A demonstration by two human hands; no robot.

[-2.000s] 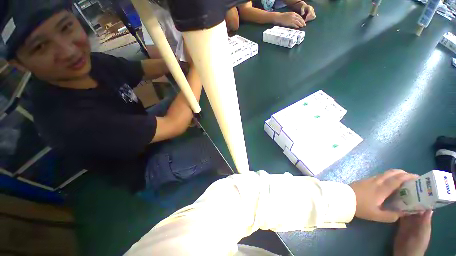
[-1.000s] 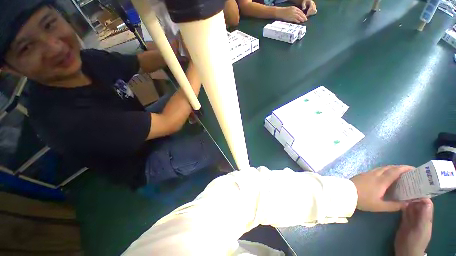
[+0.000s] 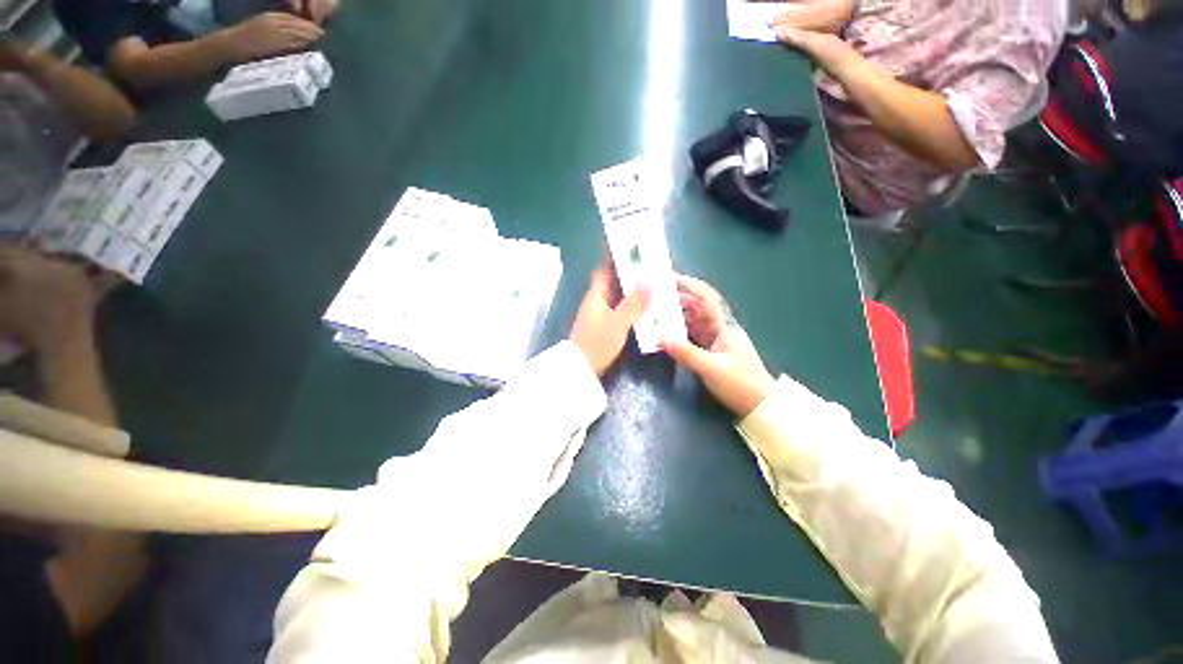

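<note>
A slim white printed retail box [image 3: 636,240] with dark text and a small green mark is held over the green table, its far end pointing away from me. My left hand [image 3: 607,320] grips its left side near the lower end. My right hand [image 3: 716,348] holds its lower right side, thumb near the bottom edge. A stepped block of similar white boxes [image 3: 448,285] lies flat on the table, left of my hands and not touched by them.
A black cloth item [image 3: 746,166] lies beyond my right hand. More white boxes [image 3: 136,201] and a smaller group [image 3: 270,86] lie at left. Cream pipes [image 3: 169,484] cross the lower left. People sit along both sides. A blue stool [image 3: 1116,474] stands at right.
The view has swung from the left to straight ahead. The held box now shows its long printed face, with both hands on it near the middle of the view.
</note>
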